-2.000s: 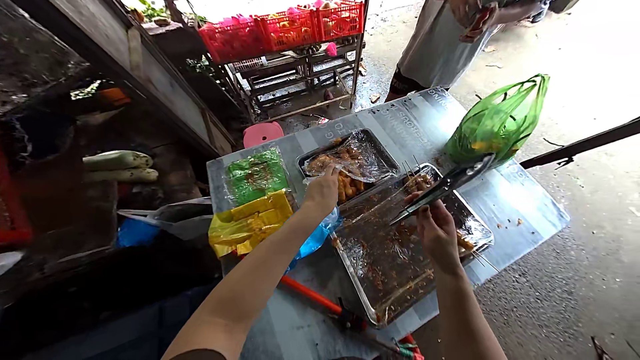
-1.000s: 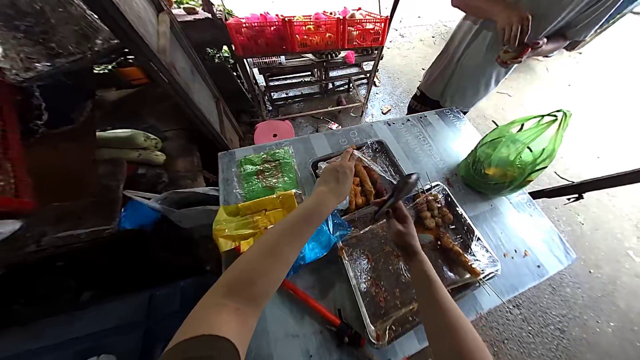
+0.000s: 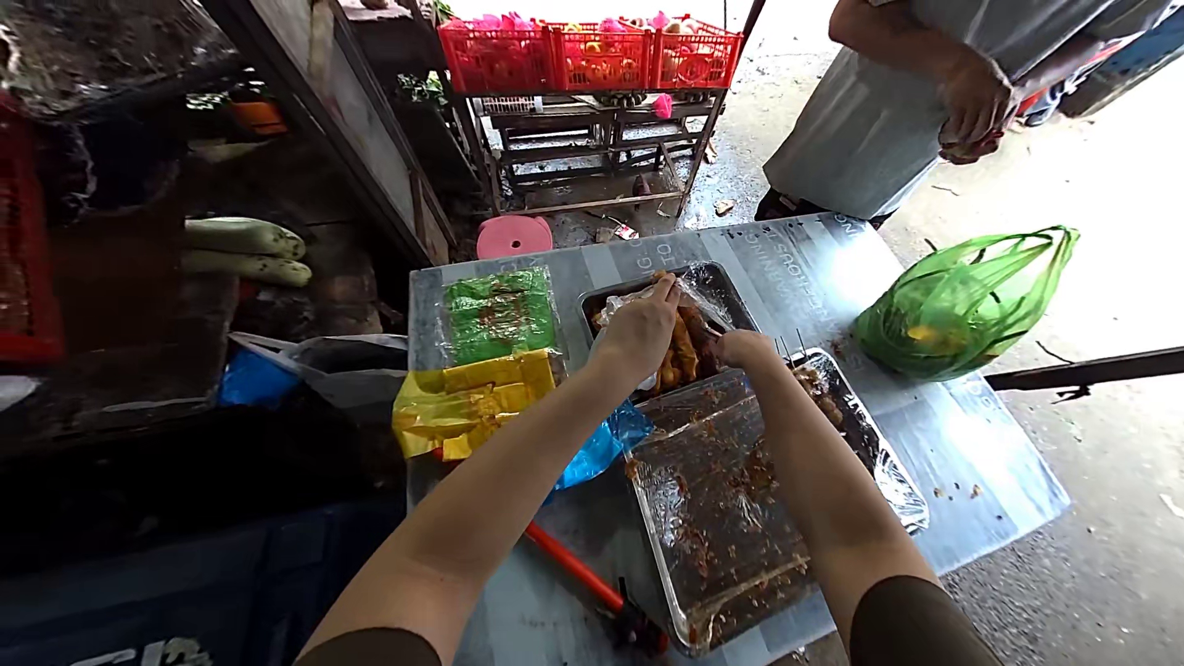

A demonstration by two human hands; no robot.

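My left hand [image 3: 643, 328] is over the back metal tray [image 3: 737, 301], its fingers on clear plastic film [image 3: 694, 294] above fried food pieces [image 3: 683, 356]. At the same tray's right side is my right hand [image 3: 743, 349]; a dark tool, mostly hidden, shows at its fingertips among the food. Nearer me lies a large film-covered tray [image 3: 652, 541] smeared with brown sauce. Skewered food [image 3: 819, 393] sits in a film-wrapped tray at its right, partly behind my right forearm.
Green plastic bags [image 3: 499, 314], yellow bags [image 3: 476, 398] and a blue bag [image 3: 597, 453] lie left on the table. A red-handled tool [image 3: 573, 564] is in front. A full green bag [image 3: 943, 314] stands right. Beyond the table are a person [image 3: 860, 120] and red crates [image 3: 601, 60].
My right hand has moved left and away from me, from above the large tray to the back tray, with the dark tool. My left hand stays at the film.
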